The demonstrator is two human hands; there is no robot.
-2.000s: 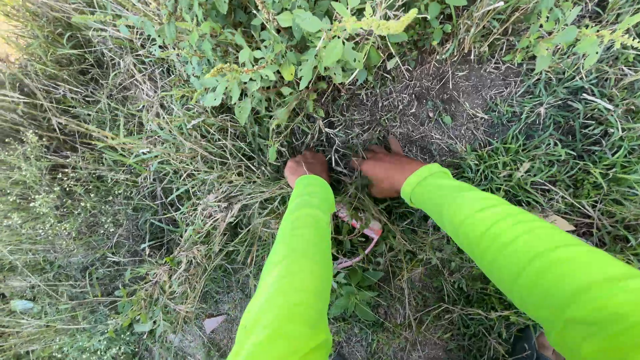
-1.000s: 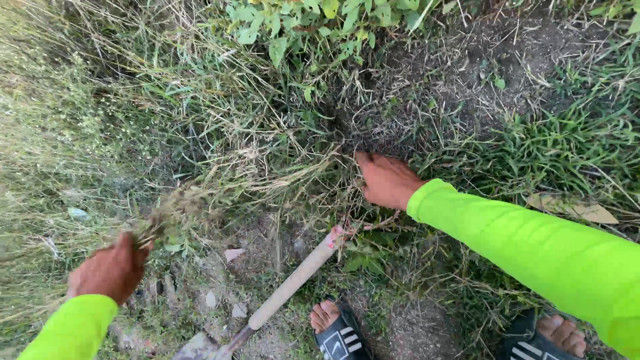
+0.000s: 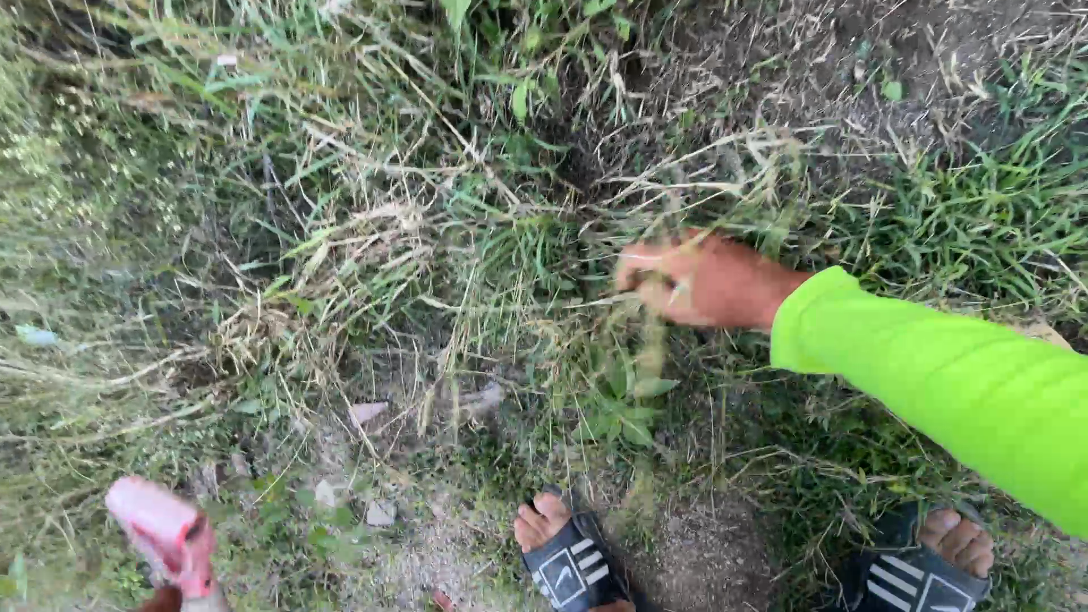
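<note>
My right hand [image 3: 705, 280], in a bright green sleeve, is right of the middle, low over the weeds. Its fingers are curled around thin grass stems [image 3: 650, 340] that stick out above and below it; motion blurs them. At the bottom left edge a small part of my left hand [image 3: 161, 599] shows against a pale handle, the rest cut off by the frame. The handle's end [image 3: 161, 527] is pink and red and points up and left. The tool's blade is out of view. Pulled-looking dry grass [image 3: 374, 246] lies left of my right hand.
My two feet in dark striped slides [image 3: 569, 561] [image 3: 918, 569] stand at the bottom. Small pale stones [image 3: 381, 512] and a light flat piece [image 3: 368, 413] lie on the ground. Bare soil [image 3: 799, 68] shows at the upper right, green grass [image 3: 960, 204] at the right.
My left hand has let go of the grass clump it held and is now at the tool's handle. The tool has moved from beside my right hand to the lower left.
</note>
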